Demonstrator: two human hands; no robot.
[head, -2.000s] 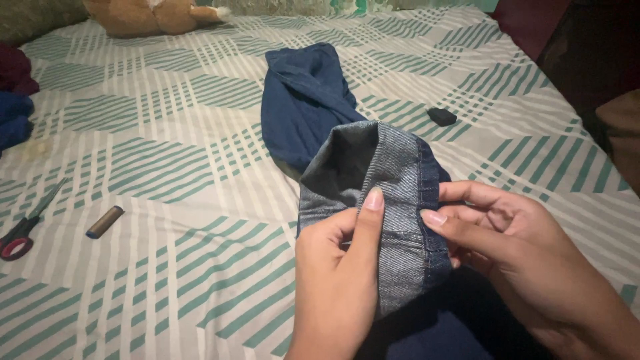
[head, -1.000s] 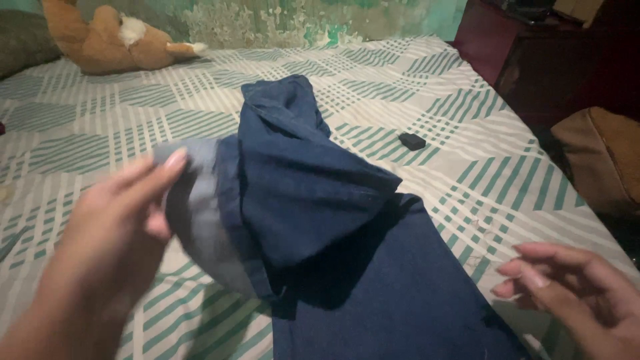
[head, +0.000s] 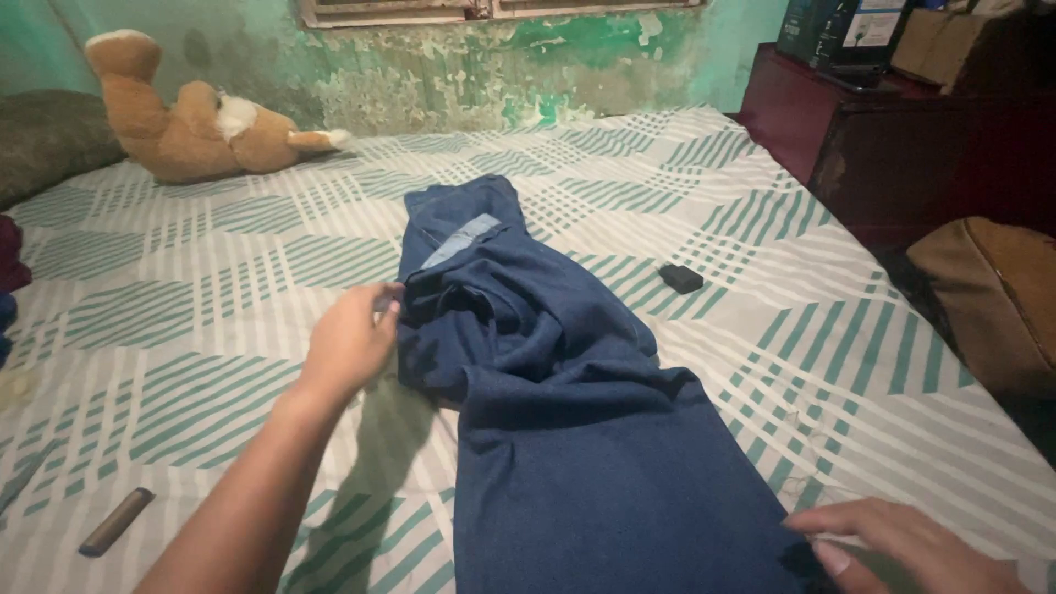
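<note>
A pair of blue denim trousers (head: 610,478) lies lengthwise on the bed, one leg flat toward me and the other bunched and folded back over the middle. A pale strip of the fabric's inner side shows near the far end. My left hand (head: 355,334) is at the left edge of the bunched denim, thumb and fingertips close together; whether cloth is pinched between them is not clear. My right hand (head: 895,549) is at the lower right, fingers apart, beside the right edge of the near leg, holding nothing that I can see.
A small black object (head: 681,278) lies right of the trousers. At the lower left are a brown thread spool (head: 116,522) and part of a scissor blade (head: 29,474). A plush toy (head: 206,140) rests at the back left. A dark red cabinet (head: 792,124) stands beyond the bed's right edge.
My hands have let go of the turned-back hem they held together two seconds ago. The leg my left hand lifted a second ago now lies bunched on the trousers. The view has tilted up.
</note>
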